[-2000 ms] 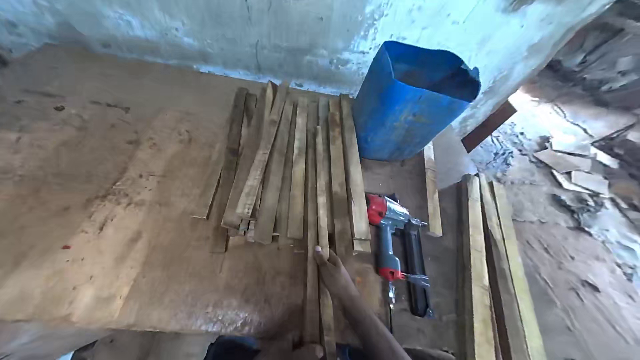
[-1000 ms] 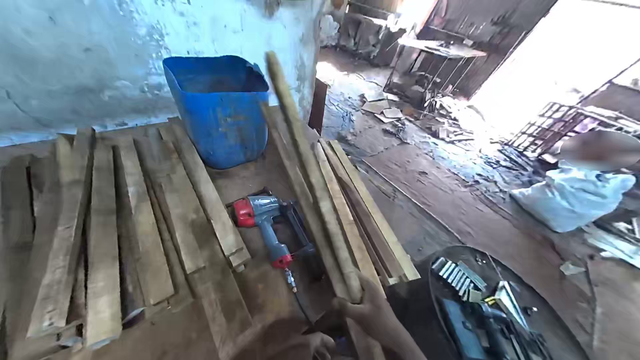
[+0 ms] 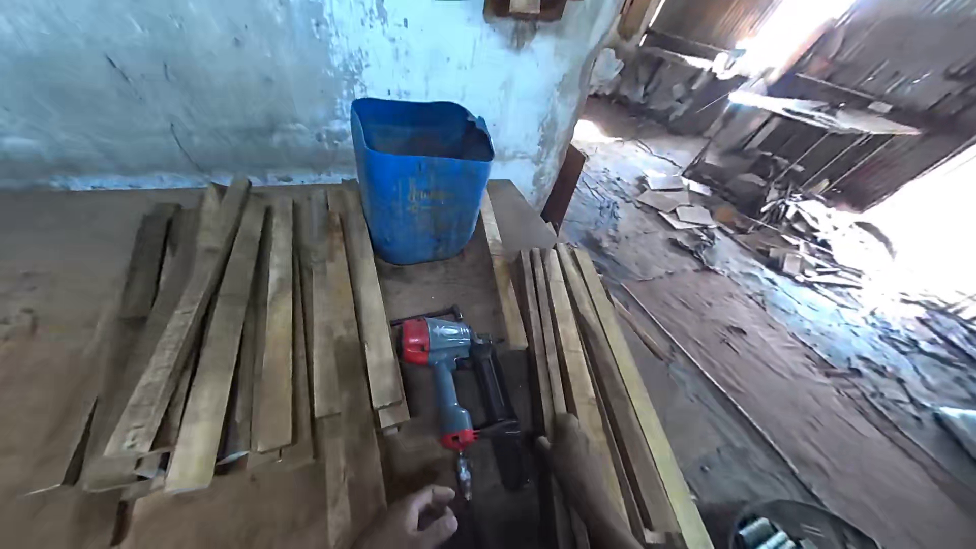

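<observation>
My right hand (image 3: 568, 450) rests on the wooden strips (image 3: 583, 358) at the right side of the table, its fingers around the edge of one strip. Left of it, at the bottom, my left hand (image 3: 431, 515) is empty with its fingers curled and apart, just below the air hose fitting (image 3: 463, 474) of a red and grey pneumatic nail gun (image 3: 450, 374). The nail gun lies on its side between the right-hand strips and a larger spread of wooden strips (image 3: 278, 320) on the left.
A cut-open blue plastic container (image 3: 423, 191) stands near the weathered wall (image 3: 259, 84). One short strip (image 3: 499, 267) lies right of it. At the bottom right, a round dark tray (image 3: 808, 518) holds metal staples (image 3: 762, 534). Scraps (image 3: 679, 202) litter the floor beyond.
The strip that my hands held raised a second ago now lies among the strips on the right. My left hand has come away from it. The view has swung right, then partly back.
</observation>
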